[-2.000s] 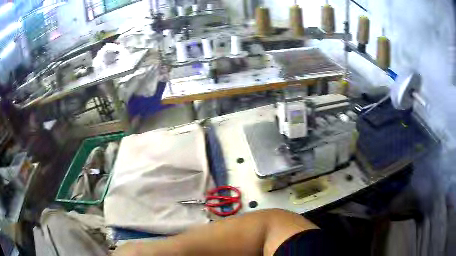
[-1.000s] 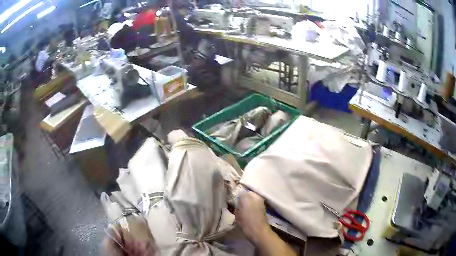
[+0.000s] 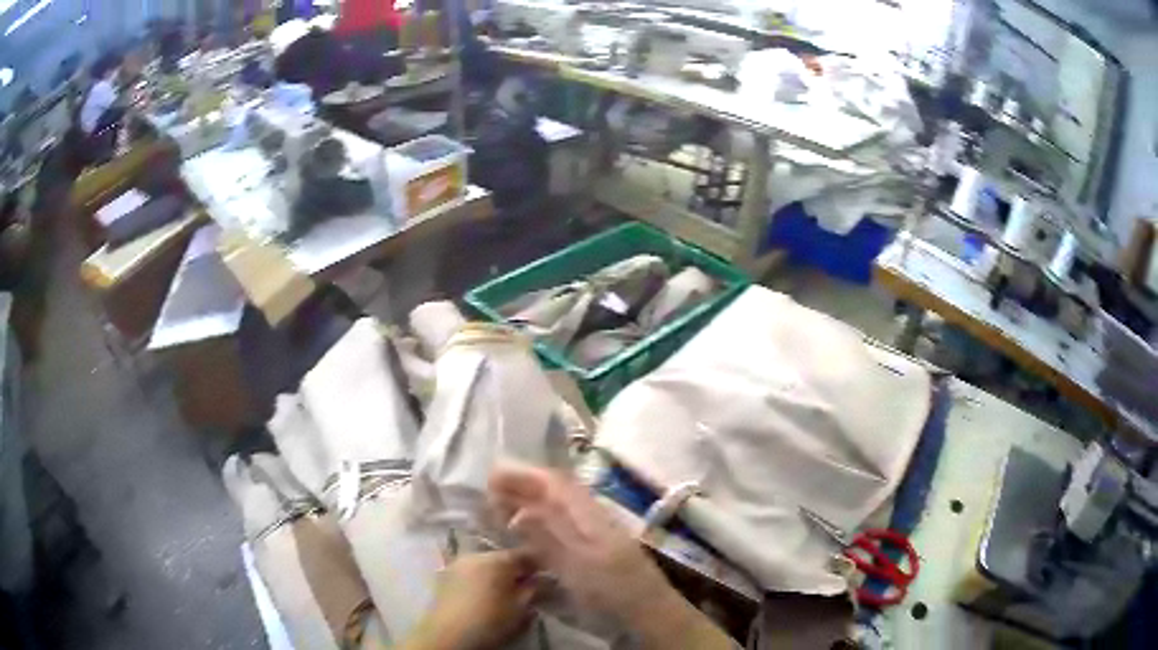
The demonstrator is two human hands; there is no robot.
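Note:
Several beige tied bundles lie in front of me. The nearest tied bundle [image 3: 476, 413] has a band near its far end. My left hand [image 3: 483, 603] is low on this bundle, fingers curled onto its fabric. My right hand [image 3: 559, 521] is just above and right of my left hand, over the same bundle; it is blurred and its grip is unclear. The hands hide the bundle's lower part. Another tied bundle [image 3: 368, 406] lies to the left with a dark tie. A loose beige panel stack [image 3: 775, 419] lies at the right, with red-handled scissors [image 3: 883, 568] at its near right corner.
A green crate [image 3: 610, 381] with beige pieces stands beyond the bundles. Dark blue cloth [image 3: 925, 451] shows under the stack's right edge. The overlock machine [image 3: 1035, 508] is at the right. A grey floor [image 3: 121, 508] runs along the left. Other machine tables stand behind.
My left hand has moved right, from the left bundles to the nearest one. My right hand has moved left, away from the panel stack's edge. A pale curled strip now shows at that edge.

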